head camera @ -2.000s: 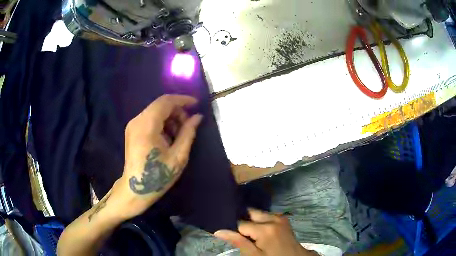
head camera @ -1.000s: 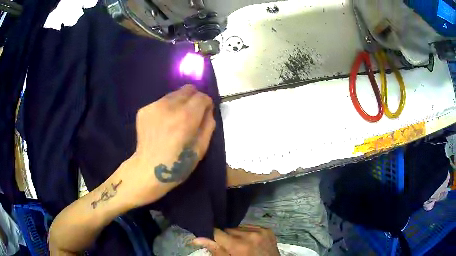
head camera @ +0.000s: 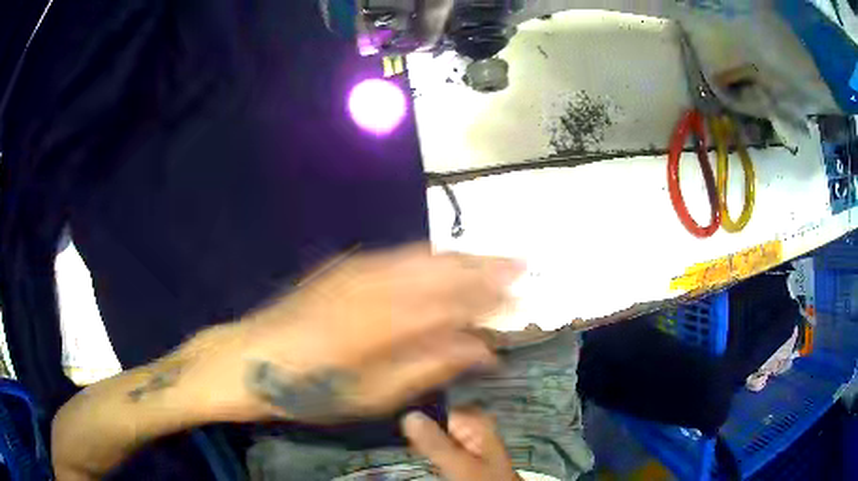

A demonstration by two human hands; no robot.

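The dark navy cloth [head camera: 235, 178] covers the left of the table and hangs over the lap, its straight right edge running down from the presser foot [head camera: 393, 66]. A bright pink-violet lamp spot [head camera: 377, 105] lies on it. My left hand [head camera: 386, 319], blurred, is over the cloth's right edge with its fingers spread and nothing seen in them. My right hand [head camera: 461, 446] is at the bottom, partly cut off, with thumb and fingers at the cloth's lower corner, pinching it.
Scissors with a red loop [head camera: 694, 178] and a yellow loop lie on the white machine table [head camera: 583, 225] at right. A small dark thread-like piece [head camera: 455, 210] lies beside the cloth edge. Blue crates [head camera: 771, 423] holding dark cloth stand at lower right; another blue edge shows at lower left.
My left hand has moved down and right from beside the lamp spot, and its fingers have spread. The cloth lies flatter and wider. The view has shifted. My right hand stays low at the cloth.
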